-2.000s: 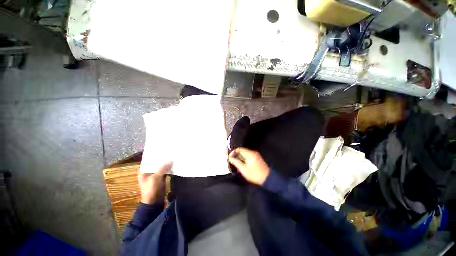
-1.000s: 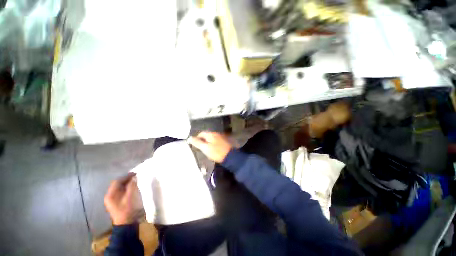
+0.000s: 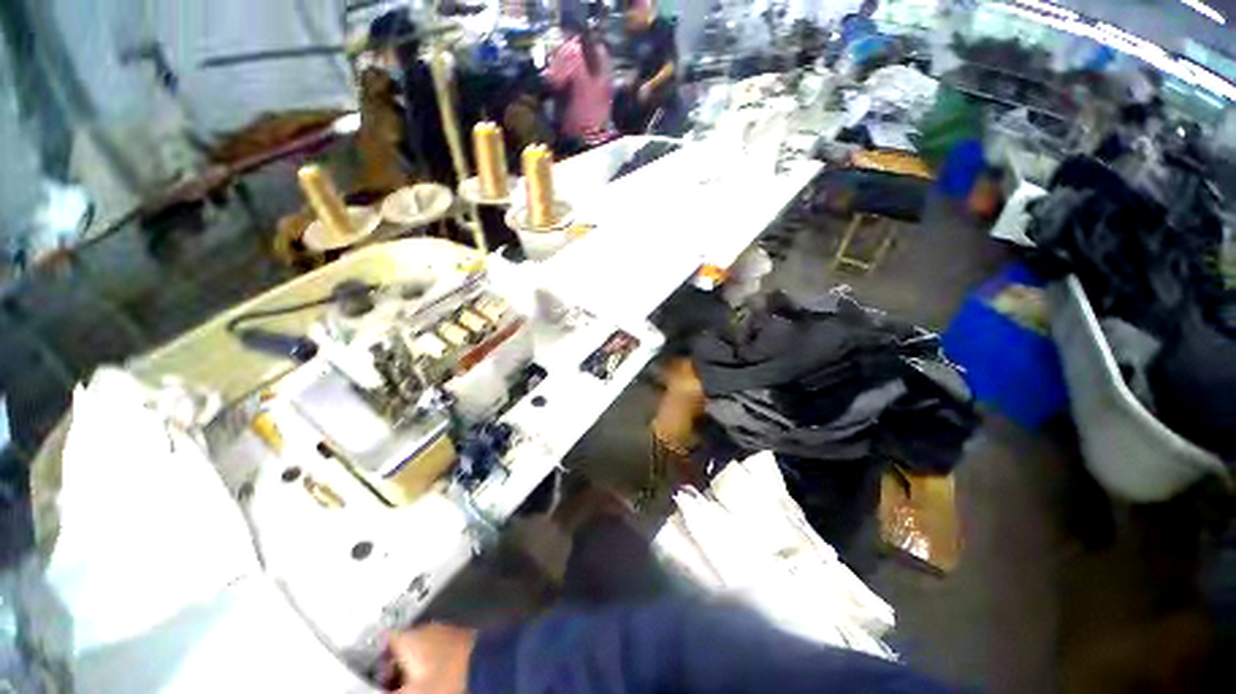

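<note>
My right hand is at the bottom edge of the picture, partly cut off, with its dark blue sleeve reaching in from the right. It is at the front edge of the white machine table, by the edge of a large white fabric pile. Its fingertips are blurred, so whether they hold anything cannot be told. My left hand is out of the picture. A loose stack of white fabric pieces lies low, beyond my right sleeve.
An overlock machine sits in the table, with thread cones behind. A dark garment heap lies on a low wooden bench. A blue crate and white tub stand to the right. People are at the back.
The view has swung up and to the right. My left hand and the white panel on my lap have left the picture. My right hand now shows at the bottom, by the table edge.
</note>
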